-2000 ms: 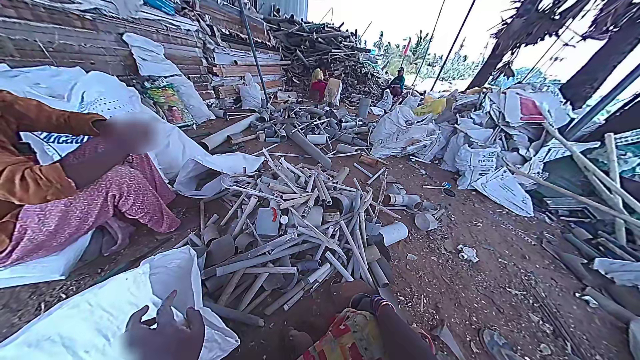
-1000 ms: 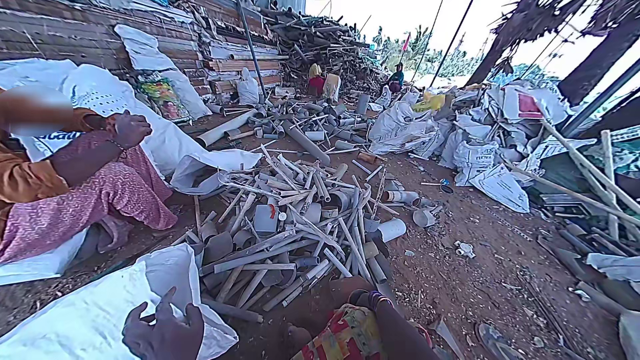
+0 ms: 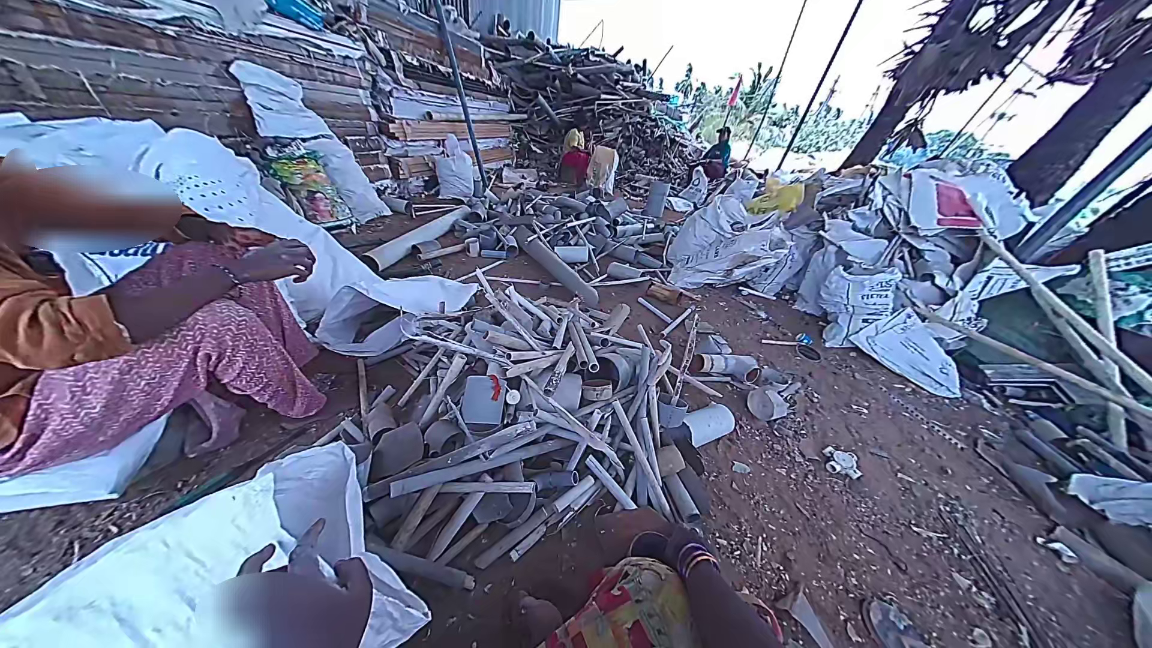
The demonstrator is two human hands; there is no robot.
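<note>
My left hand (image 3: 301, 589), partly blurred, is over a white woven sack (image 3: 171, 558) at the lower left, its fingers apart and nothing seen between them. At the bottom centre my right hand (image 3: 634, 533), with bangles at the wrist, rests by my knee in patterned cloth (image 3: 630, 607), at the near edge of the heap; its fingers are hard to make out. Ahead of both hands lies a heap of grey and white plastic pipe pieces (image 3: 486, 463), with a grey plastic box (image 3: 483, 400) bearing a red mark among them.
A seated person (image 3: 180, 342) in an orange top is at the left, beside white sheeting (image 3: 261, 216). More pipes (image 3: 558, 261) lie farther back. Filled white sacks (image 3: 729, 238) are piled at the right, near long wooden poles (image 3: 1053, 315). Two people are in the distance.
The seated person's hand has lowered from near the face toward the knee. My own hands have stayed in about the same places.
</note>
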